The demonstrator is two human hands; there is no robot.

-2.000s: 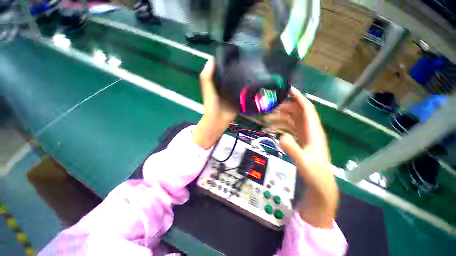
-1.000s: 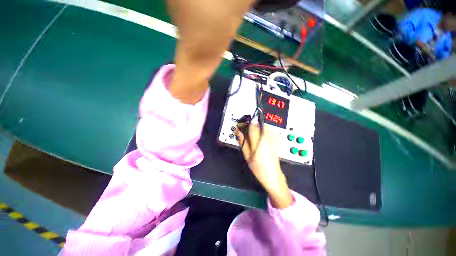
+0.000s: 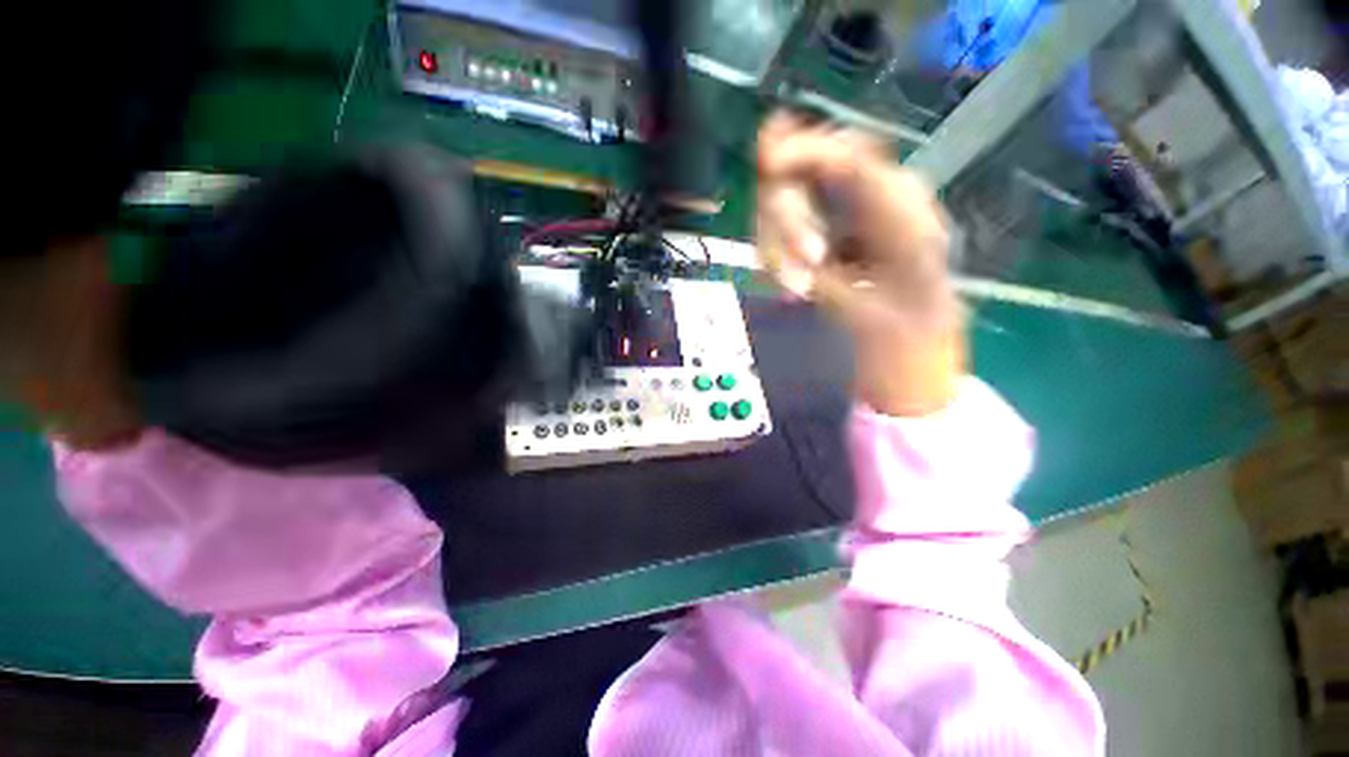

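A black headset, large and blurred, fills the left of the view close to the camera and hides the left part of the tester. My left hand is at the left edge, dark and mostly hidden, against the headset and holding it up. My right hand is raised behind and right of the tester, fingers curled and blurred; whether it holds a thin lead cannot be told. The white headset tester lies on the black mat with blurred red digits, green buttons and rows of sockets.
A blue-grey box with a red light stands behind the tester. Wires bunch at the tester's back edge. A grey metal post rises at the upper right. A person's blue clothing shows beyond. Cartons are at the right edge.
My right hand has left the tester's sockets and risen to the right. My left hand has moved left and down, with the headset now large in view. The view has turned.
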